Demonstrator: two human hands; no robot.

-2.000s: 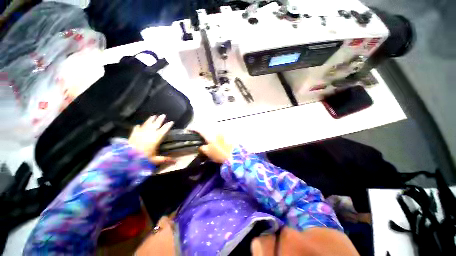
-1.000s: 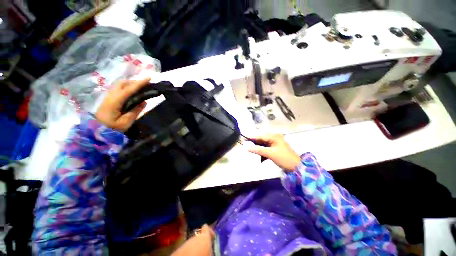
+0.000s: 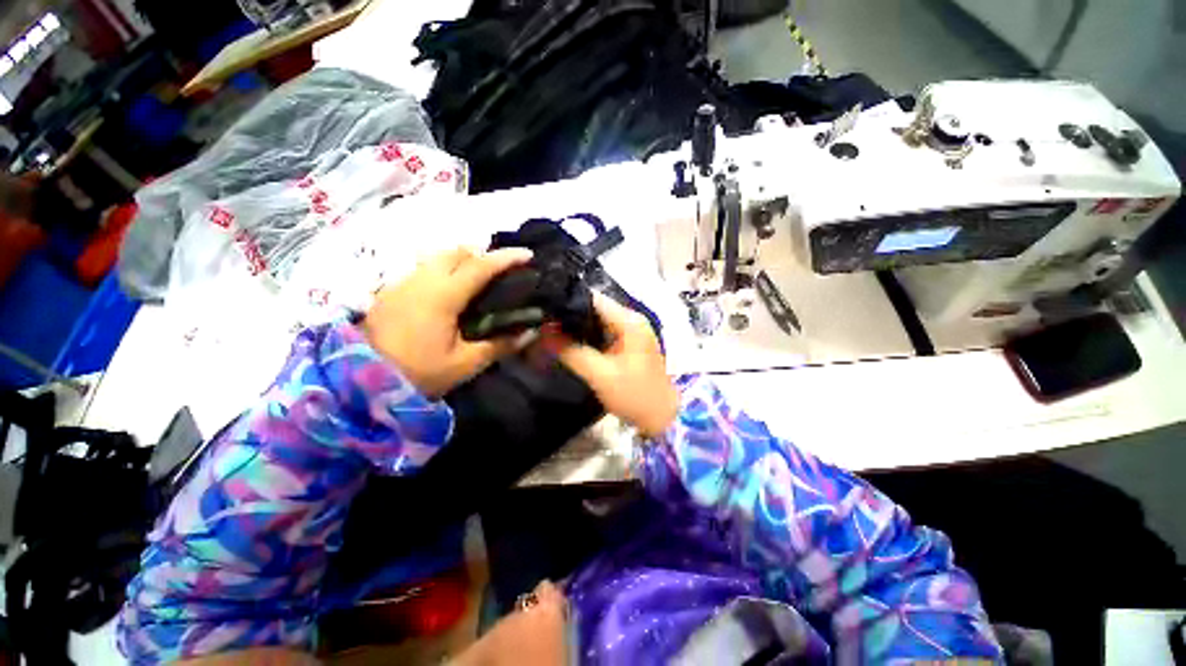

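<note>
The black backpack back panel [image 3: 520,410] lies over the table's front edge, partly towards my lap, with its upper part bunched up. My left hand [image 3: 442,319] grips the folded black padded strap [image 3: 501,312] at the panel's upper part. My right hand [image 3: 627,371] is closed on the black material just right of it; which piece its fingers hold is blurred. A thin black strap loop sticks out behind the hands. The sewing machine [image 3: 962,169] stands to the right, with its needle area [image 3: 709,293] not touched by the panel.
A clear-grey plastic bag with red printing [image 3: 293,195] lies at the left. Thread snips [image 3: 778,302] lie right of the needle. A phone [image 3: 1073,357] lies at the right end of the table [image 3: 845,416]. Black bags [image 3: 559,85] are piled behind. Dark strap pieces [image 3: 78,520] lie at the far left.
My right hand has moved left from the panel's corner to beside my left hand. The strap and the panel's upper part are now bunched between the hands. The view has shifted.
</note>
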